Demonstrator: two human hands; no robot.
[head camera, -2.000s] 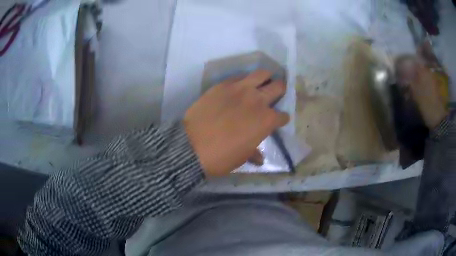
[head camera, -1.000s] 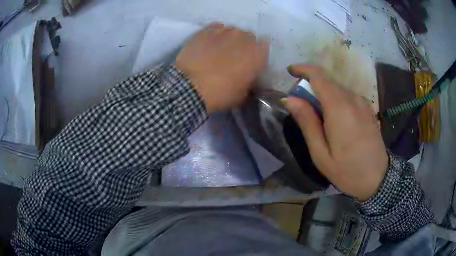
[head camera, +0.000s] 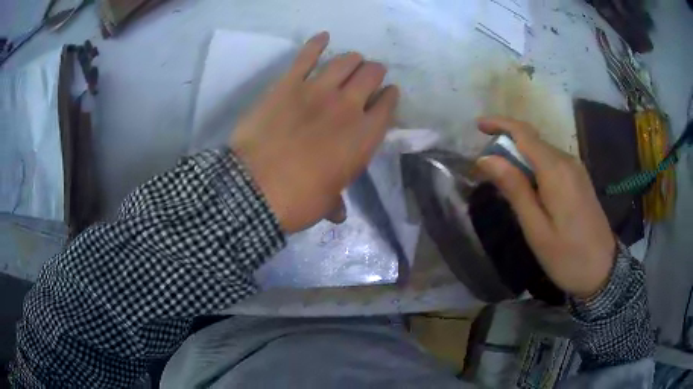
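Note:
My right hand (head camera: 558, 205) grips the dark handle of the steam iron (head camera: 448, 220), whose metal body stands at the right edge of the work, its tip at the folded cloth. My left hand (head camera: 319, 137) lies spread, palm down, over the work, fingers apart. Under it lies a white cut piece (head camera: 235, 72), showing at the upper left and right of the hand. A shiny grey pressing plate (head camera: 334, 254) shows below the hand near the table's front edge. The plate's upper part is hidden by the left hand.
A stack of white pieces with brown edges (head camera: 34, 137) is at the left. A dark iron rest (head camera: 608, 159), a yellow-handled tool (head camera: 655, 167) and the green hose (head camera: 642, 181) are at the right. White lined pieces (head camera: 504, 24) lie at the top. Scissors blades (head camera: 23, 38) show upper left.
My right hand took hold of the iron at the right and brought it to the work. Since then the iron has moved slightly right, and my left hand's fingers have spread.

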